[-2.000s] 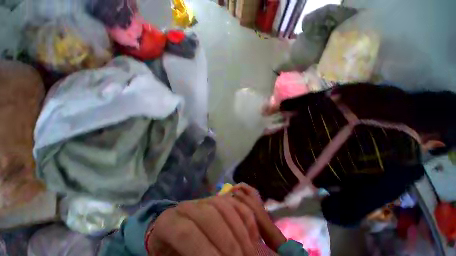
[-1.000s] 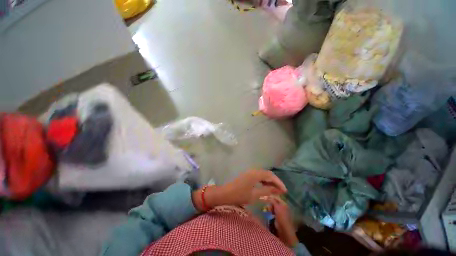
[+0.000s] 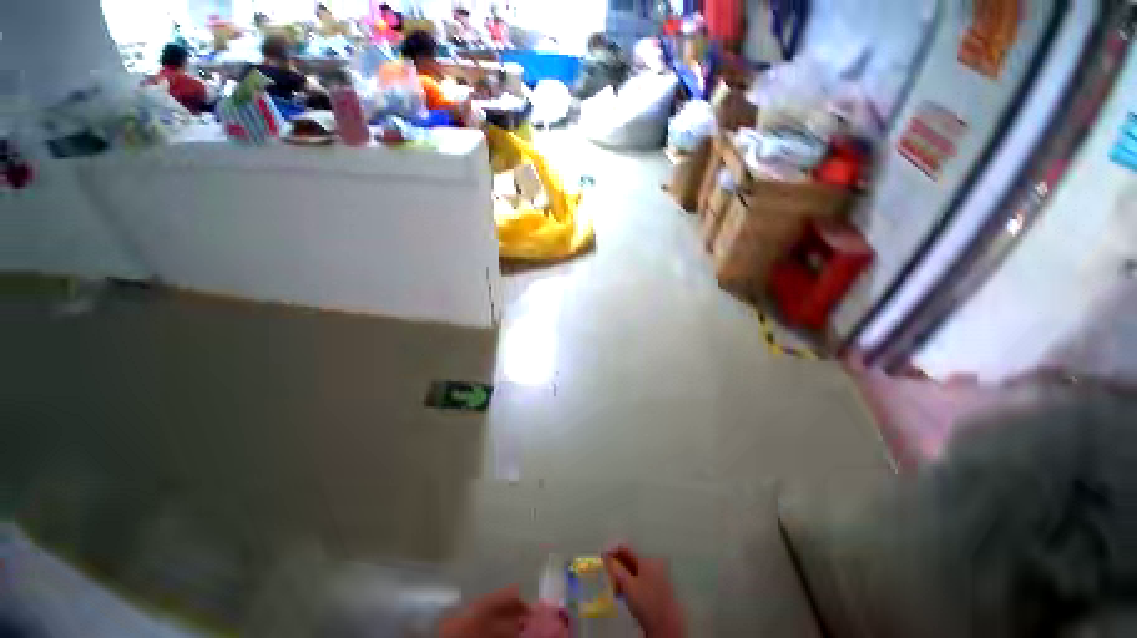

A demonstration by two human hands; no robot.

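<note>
A small yellow-and-blue plush toy piece (image 3: pixel 590 586) is at the bottom centre, in front of me. My right hand (image 3: pixel 648 593) has its fingertips on the piece's right side and holds it. My left hand (image 3: pixel 489 616) is left of the piece, blurred and cut off by the bottom edge. A small whitish strip and a pink patch lie between my left hand and the piece. Whether my left fingers grip anything is not clear.
A white counter (image 3: pixel 299 231) stands left. A yellow sack (image 3: pixel 545 224) slumps at its end. Brown cartons (image 3: pixel 773 231) and a red stool (image 3: pixel 819 274) line the right wall. A blurred grey-green heap (image 3: pixel 1035 511) is near right. Several people sit at the back left.
The view has swung up from the floor sacks to the aisle and workshop. My hands are now at the bottom edge and apart, with the yellow-and-blue piece showing between them.
</note>
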